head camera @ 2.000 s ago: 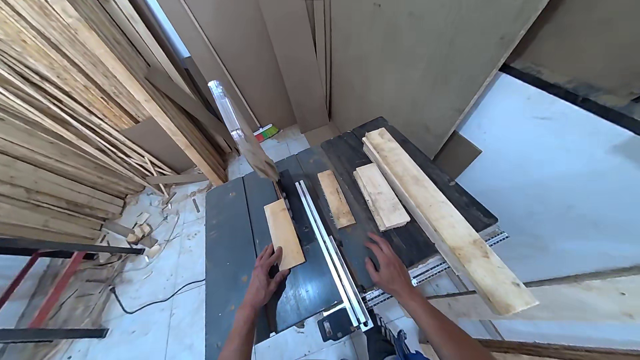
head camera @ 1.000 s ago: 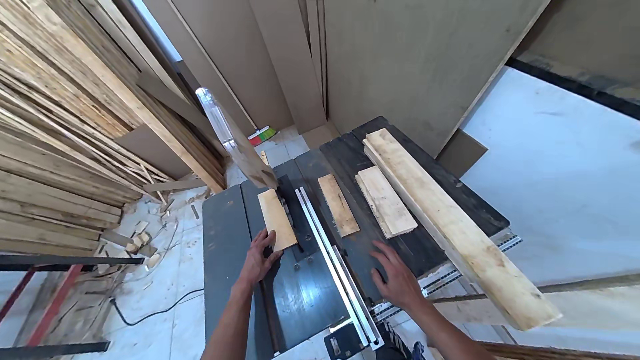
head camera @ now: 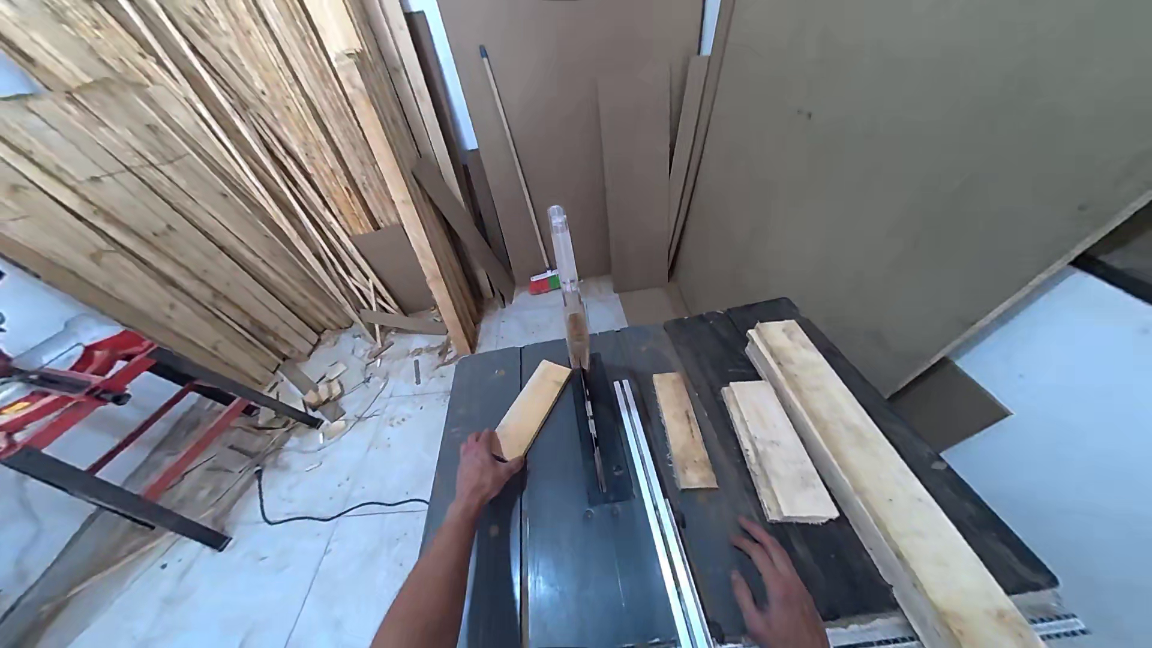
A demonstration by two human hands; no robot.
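My left hand (head camera: 487, 466) grips the near end of a short wooden board (head camera: 533, 410), which lies at a slant on the table saw's dark top, left of the saw blade (head camera: 594, 432). A clear blade guard (head camera: 564, 256) rises behind the blade. Right of the blade runs a metal rip fence (head camera: 661, 513). My right hand (head camera: 772, 585) rests beyond the fence with fingers apart, holding nothing. Ahead of it lie a short narrow wood piece (head camera: 686, 432) and stacked short boards (head camera: 781, 454). A long wooden beam (head camera: 882, 477) lies at the right.
Long planks (head camera: 135, 198) lean at the left. A red and black metal frame (head camera: 171, 432) stands below them. Wood scraps (head camera: 328, 391) and a black cable (head camera: 333, 517) lie on the floor. A broom (head camera: 544, 282) and large sheet panels (head camera: 882, 153) stand behind the saw.
The board in my left hand was beside the blade and nearly parallel to it; now it is farther left and turned at an angle. The view has shifted noticeably.
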